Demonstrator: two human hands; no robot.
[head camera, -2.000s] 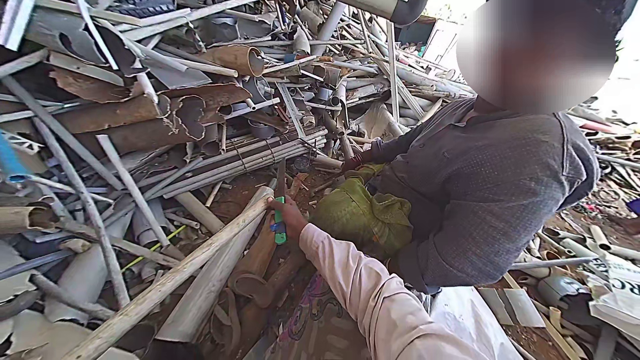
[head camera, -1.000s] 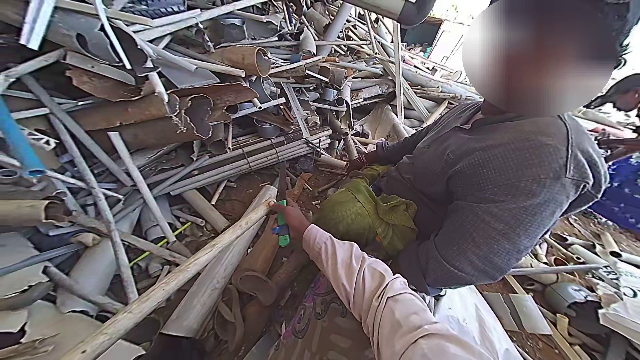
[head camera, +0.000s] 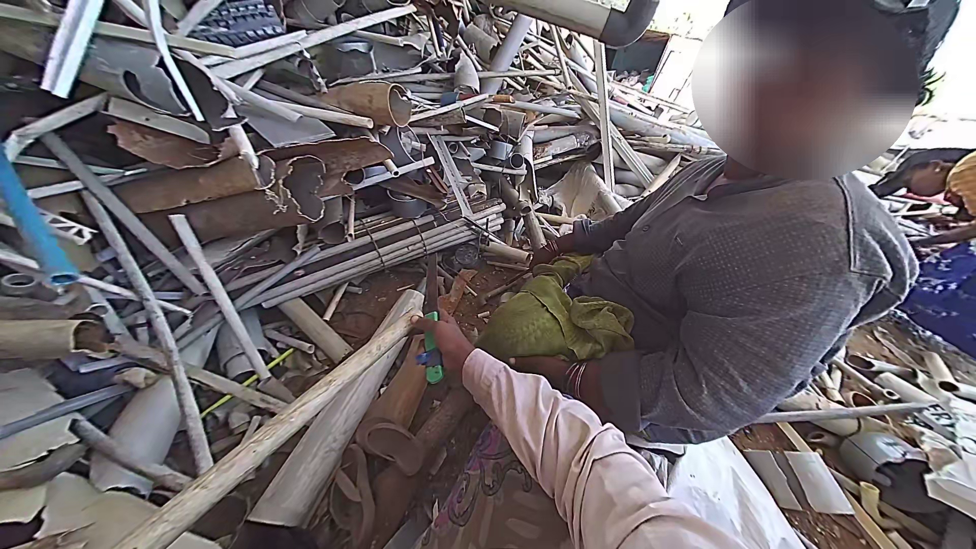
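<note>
My right hand (head camera: 448, 343), in a pale pink sleeve, is closed around the green handle of a knife (head camera: 433, 366). Its dark, narrow blade points up and away from me. The near-round end of a long, pale pole (head camera: 305, 408) lies against my fingers, and the pole runs down to the lower left. Beneath it rests a wider, greyish pipe (head camera: 328, 442). My left hand is out of view. Just right of my hand, a co-worker in a dark grey shirt has an olive-green cloth (head camera: 557, 316) at the lap, with one hand beside its lower edge.
Broken plastic pipes are heaped ahead and to the left, with a tied bundle of thin pipes (head camera: 389, 252) beyond the knife. A blue pipe (head camera: 30, 221) juts in at left. White sheeting (head camera: 724, 488) lies below the co-worker; another person is at the far right edge.
My right hand stays closed on the knife beside the pole's end. The co-worker's lower hand now shows beside the green cloth. Another person has come into view at the right edge since the earliest frame.
</note>
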